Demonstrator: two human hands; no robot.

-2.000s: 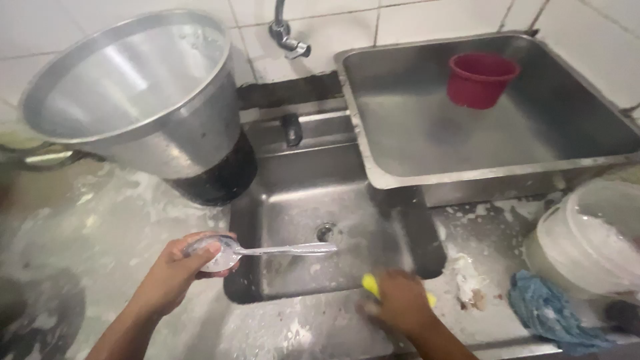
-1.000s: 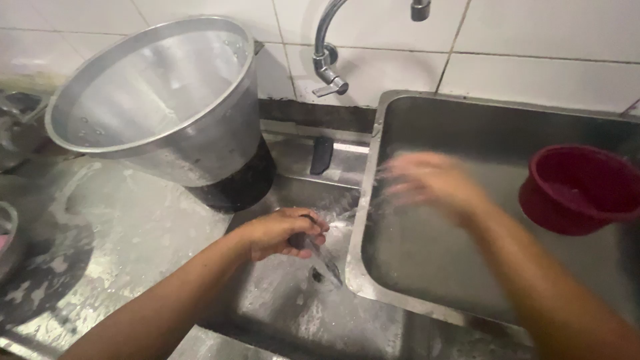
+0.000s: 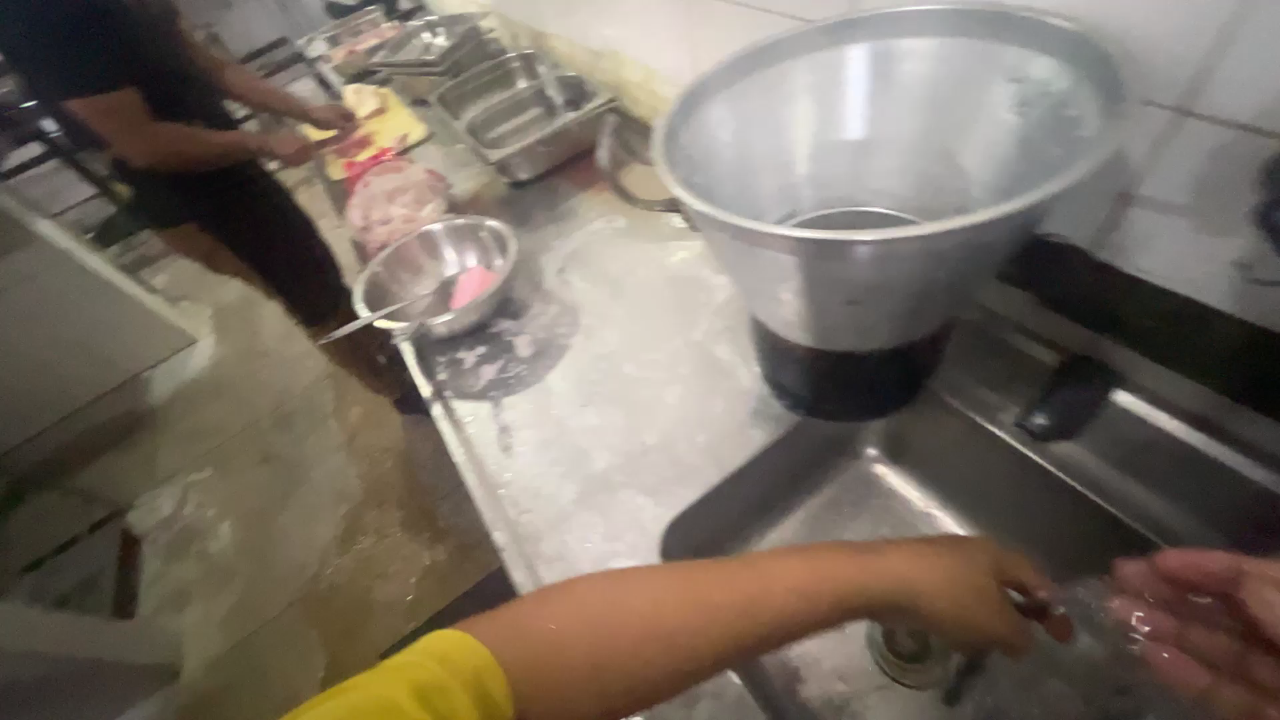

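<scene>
My left hand [image 3: 975, 597] reaches over the stainless steel sink [image 3: 830, 500], its fingers closed on a metal utensil, probably the spoon, mostly hidden and blurred. At the right edge my right hand [image 3: 1195, 625] is wet, its fingers apart, close to the left one, and nothing shows in it. Below the left hand lies the sink's drain [image 3: 908, 650]. A large aluminium pot [image 3: 860, 280] with a dark base stands tilted behind the sink's left corner.
A steel bowl [image 3: 437, 268] holds something pink and a utensil at the counter's edge. Beyond are raw meat [image 3: 395, 200], a yellow cutting board [image 3: 375, 130] and steel trays [image 3: 520, 110]. A person [image 3: 200, 130] works at the far left. A black object [image 3: 1068, 398] rests on the sink's back ledge.
The view has swung left, bringing the co-worker and bowl into sight. My right hand has come from over the large basin to beside my left hand. The yellow item held earlier is out of sight.
</scene>
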